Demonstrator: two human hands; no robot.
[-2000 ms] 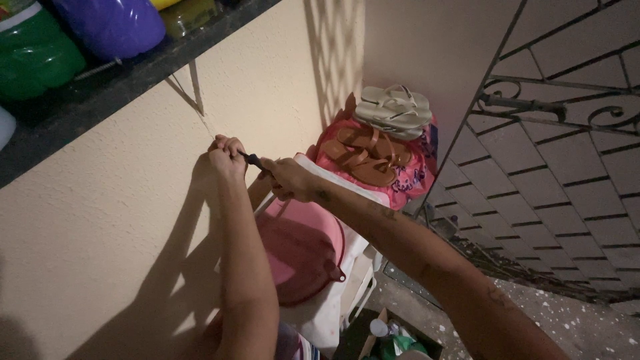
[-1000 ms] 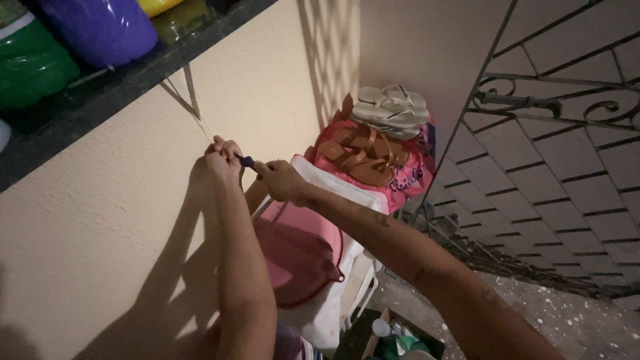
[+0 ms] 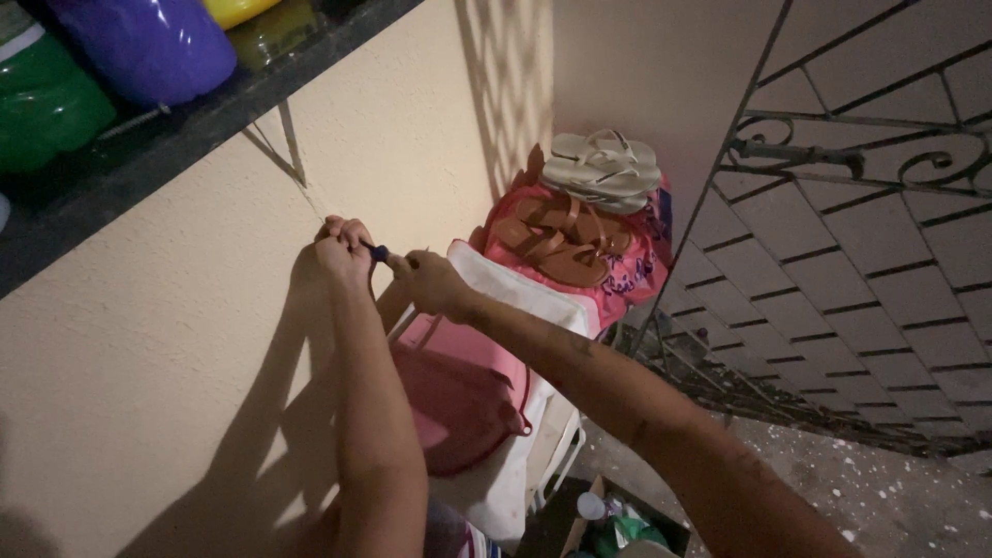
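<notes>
My left hand is closed against the cream wall, just below a thin metal bracket under the dark shelf. A small dark blue tool, perhaps a screwdriver, spans the gap between my hands. Its near end is in my right hand, whose fingers are wrapped round it; the far end goes into the fingers of my left hand, so its tip is hidden. Whatever the tool meets at the wall cannot be seen.
Green and purple plastic bottles stand on the dark shelf. Brown sandals and pale flip-flops lie on a pink bag. Below are a pink plastic lid, a white cloth and a box. A metal gate is at right.
</notes>
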